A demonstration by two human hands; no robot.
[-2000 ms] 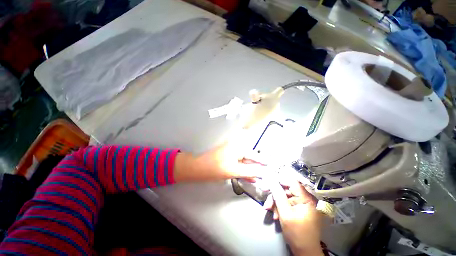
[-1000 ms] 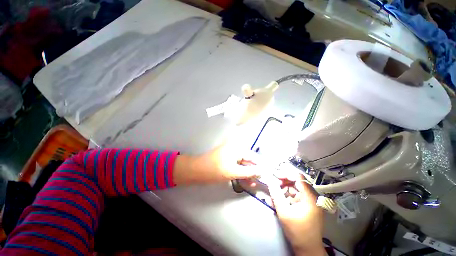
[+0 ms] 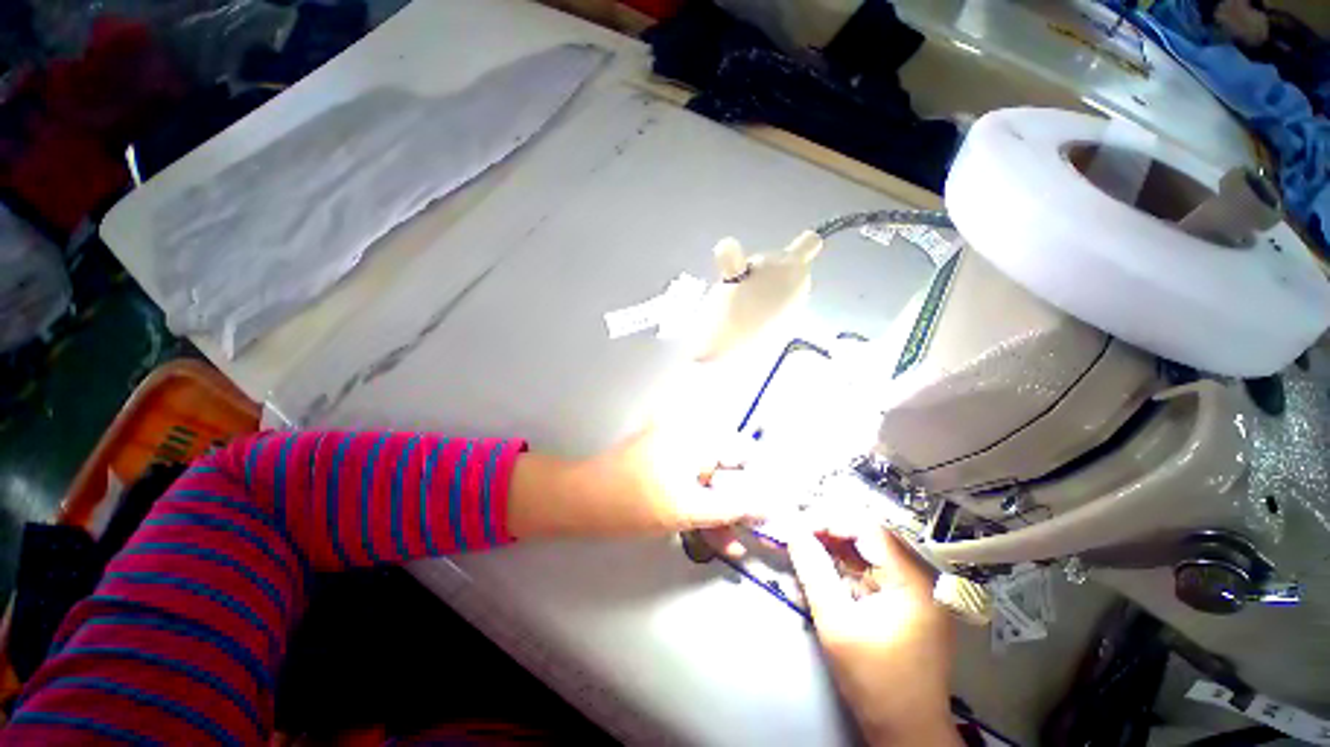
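Note:
My left hand (image 3: 678,482) reaches in from the left, its fingertips washed out by light at the needle area. My right hand (image 3: 875,620) comes up from below, with thumb and fingers bent together close to the left fingertips. Any small workpiece between them is lost in the glare. The beige-grey sewing machine head (image 3: 1006,387) stands at the right. The small metal parts around the presser foot (image 3: 893,489) sit just beyond my right fingers. The cream sewing lamp (image 3: 751,292) shines behind the needle area.
A roll of white tape (image 3: 1123,277) lies on the machine head. A grey cut panel (image 3: 336,190) lies at the table's far left. Dark fabric (image 3: 795,66) lies behind the table. A ribbed cream piece (image 3: 963,595) and clear packet (image 3: 1021,606) are beside my right hand. An orange basket (image 3: 161,423) stands lower left.
The view has shifted slightly. My right thumb and fingers show a wider gap between them than two seconds ago. Both hands remain at the needle area.

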